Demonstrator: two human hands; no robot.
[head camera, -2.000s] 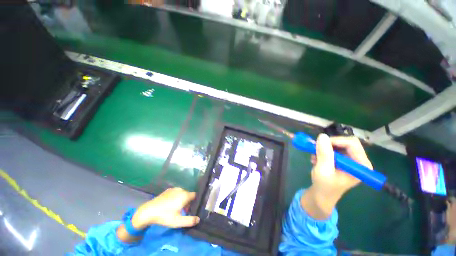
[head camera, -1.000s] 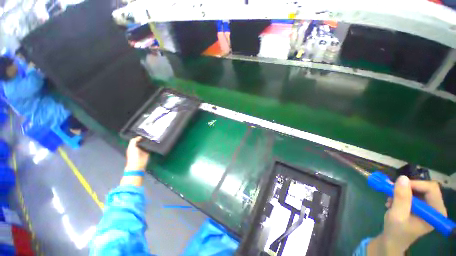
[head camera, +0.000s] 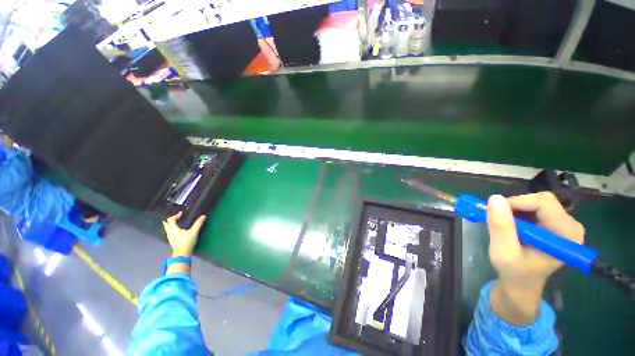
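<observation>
My right hand (head camera: 532, 240) holds a soldering iron by its bright-blue handle (head camera: 553, 245), with the thin tip pointing left above the mat, clear of the unit. An open tablet unit (head camera: 412, 299), silver-white inside with a slanting black band, lies in a black foam tray (head camera: 452, 278) in front of me. My left hand (head camera: 183, 235) is at the near edge of a second black tray (head camera: 214, 182) at left, fingers and thumb spread; contact is unclear. That tray holds another open unit (head camera: 188, 189), darker, with small green parts.
A large black slab (head camera: 90, 111) stands at left beside the second tray. A pale rail (head camera: 390, 161) crosses the green mat (head camera: 261, 201). A black iron stand (head camera: 555, 182) is by the rail at right. Bottles (head camera: 402, 33) stand on the shelf. A person in blue (head camera: 35, 201) is far left.
The view swung left, then slightly back. My left hand left the near tray for the left tray, gripped its edge a second ago, and now has its fingers spread. My right hand keeps the iron.
</observation>
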